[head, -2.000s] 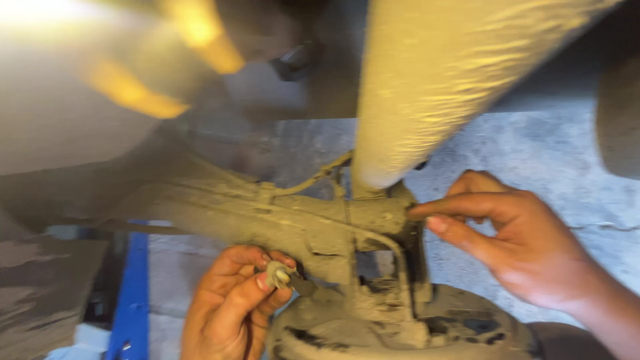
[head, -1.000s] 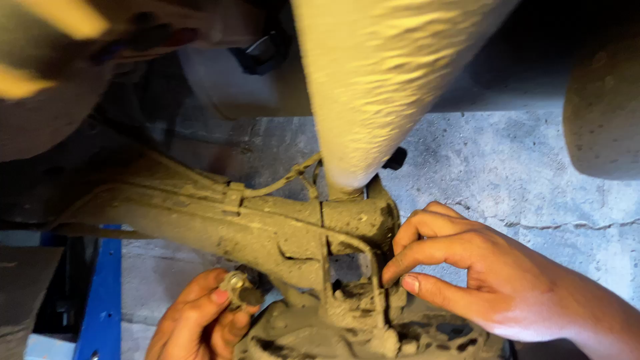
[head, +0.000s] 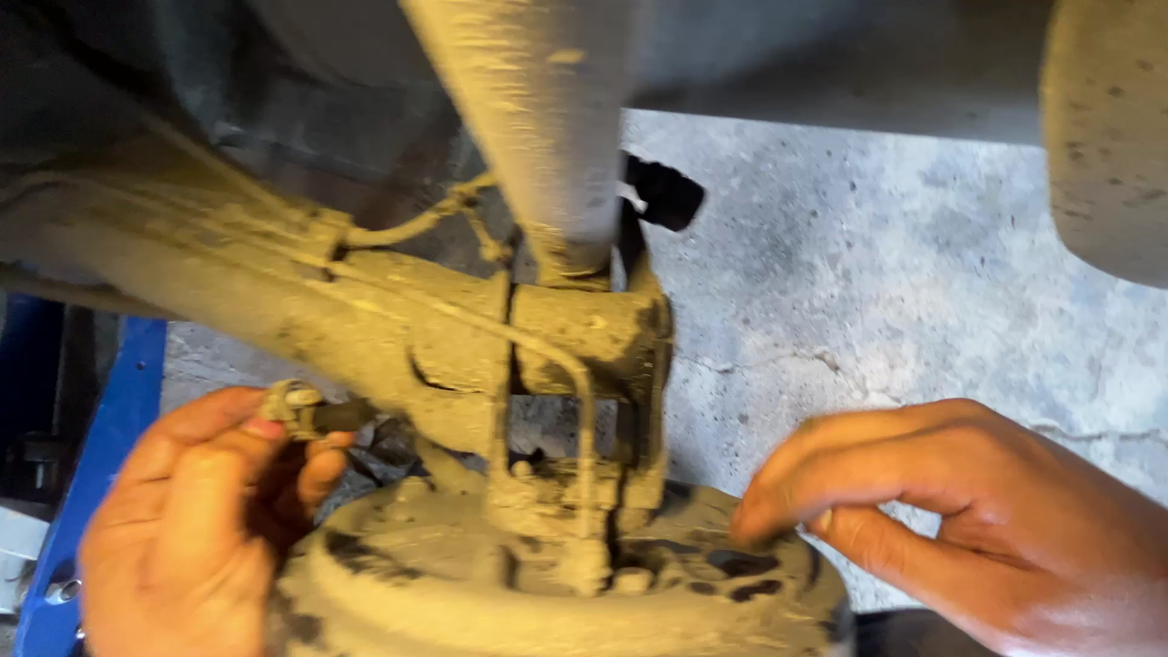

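My left hand holds a small dirty metal fitting with a dark stem between thumb and fingers, left of the brake drum backing plate. At the plate's right side is my right hand, its fingers curled; the fingertips are blurred, so I cannot tell whether they touch the plate or hold anything. A muddy metal brake pipe bends down to the plate. Above it, a mud-covered shock absorber meets the end of the axle beam.
A blue metal frame stands at the left. A black rubber or plastic part sticks out behind the shock absorber. Cracked concrete floor shows below, and a rounded dirty part hangs at the upper right.
My right hand has moved from beside the end of the axle beam to the right side of the backing plate. My left hand keeps the fitting. The view has come closer.
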